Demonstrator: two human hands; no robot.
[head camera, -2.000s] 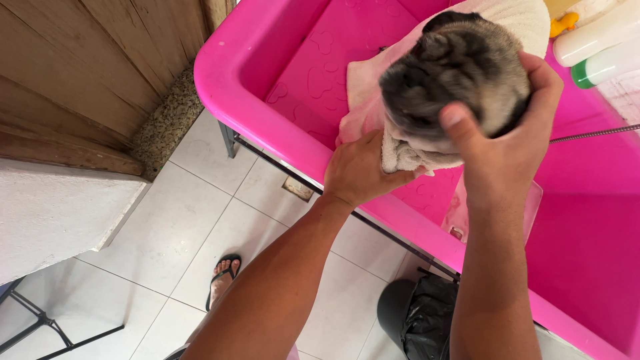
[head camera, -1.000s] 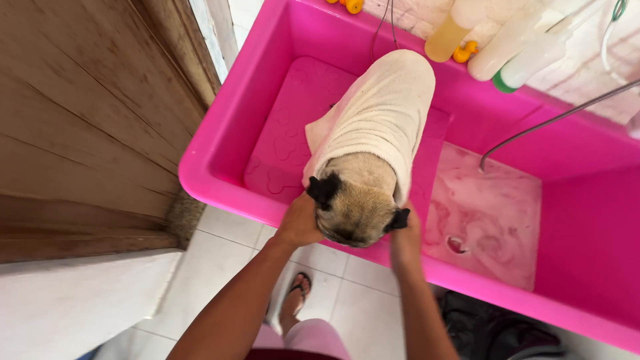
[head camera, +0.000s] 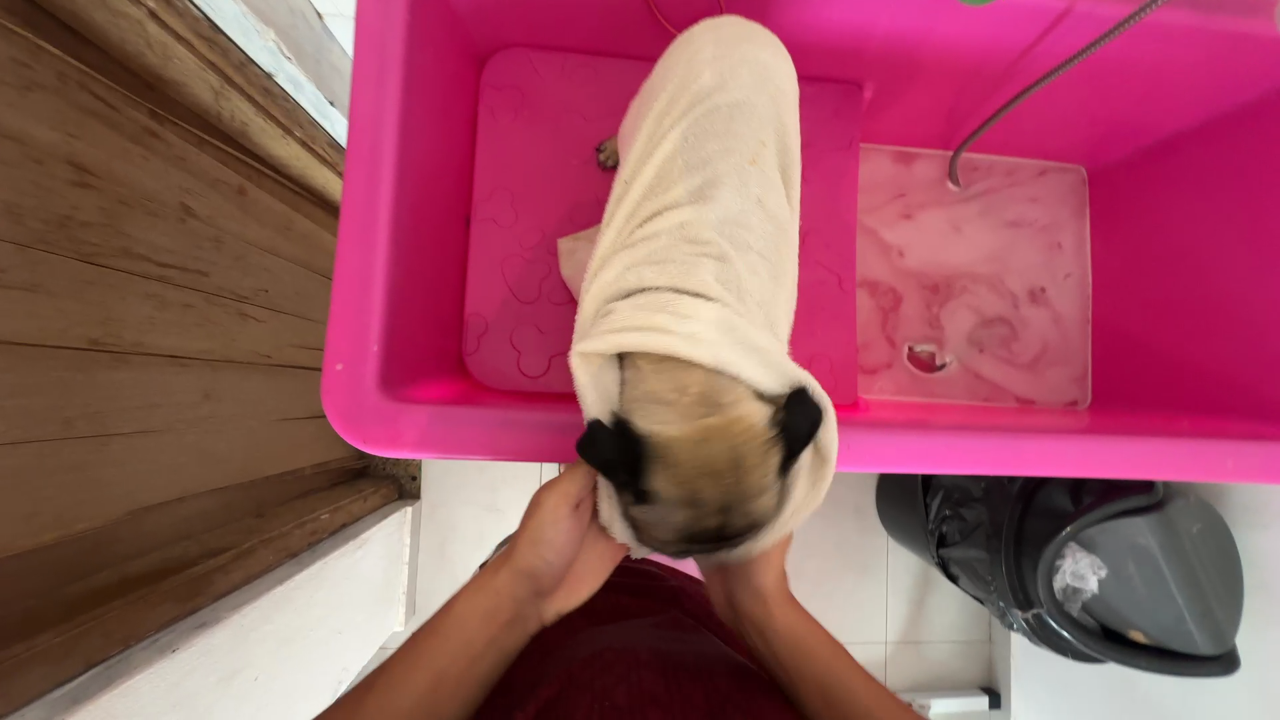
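A fawn pug with black ears (head camera: 700, 450) stands in a pink plastic tub (head camera: 400, 430), its head over the front rim toward me. A cream towel (head camera: 710, 220) wraps its back and neck, leaving the top of the head and one paw showing. My left hand (head camera: 568, 540) holds the towel's edge beside the dog's head, under the ear at the left. On the other side, my right hand (head camera: 750, 580) is under the head and towel, its fingers mostly hidden there.
A metal shower hose (head camera: 1050, 75) hangs into the tub's right part, where whitish water surrounds a drain (head camera: 927, 358). Below the rim at right stands a black bin (head camera: 1060, 570) with a bag in it. A wooden door (head camera: 160, 300) borders the left side.
The towel has come up around the sides of the pug's head, and my hands have moved in beneath its chin. Two seconds ago the dog's head was turned sideways between my hands. The view has shifted.
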